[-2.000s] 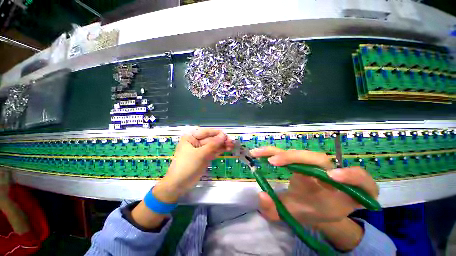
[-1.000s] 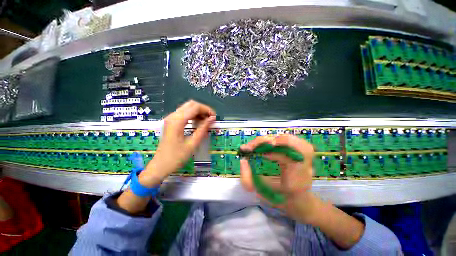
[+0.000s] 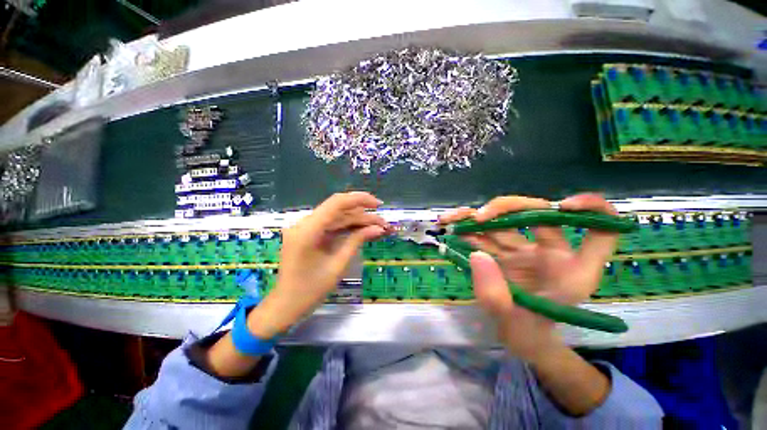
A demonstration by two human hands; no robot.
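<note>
My right hand [image 3: 538, 269] holds green-handled cutters [image 3: 538, 220] with the handles spread, jaws pointing left. My left hand [image 3: 328, 243], with a blue strap [image 3: 249, 329] on the wrist, pinches a tiny silver component [image 3: 389, 228] at its fingertips, right at the cutter jaws. Both hands are above the double row of green circuit board panels [image 3: 412, 280]. Whether the jaws touch the component is too blurred to tell. A wide pile of silver components [image 3: 409, 109] lies on the dark green surface behind the boards.
Stacked green panels [image 3: 681, 113] lie at right. White and dark blocks [image 3: 210, 189] sit left of the pile, beside a thin upright strip [image 3: 278, 117]. A translucent grey tray or bag [image 3: 70, 168] and a smaller silver pile [image 3: 18, 178] are far left. Clear bags [image 3: 118, 71] lie on the rear ledge.
From one second ago, the cutters have swung from a folded-back hold to point at my left fingertips, handles apart. The left hand has moved slightly down and right. The head view has shifted a little.
</note>
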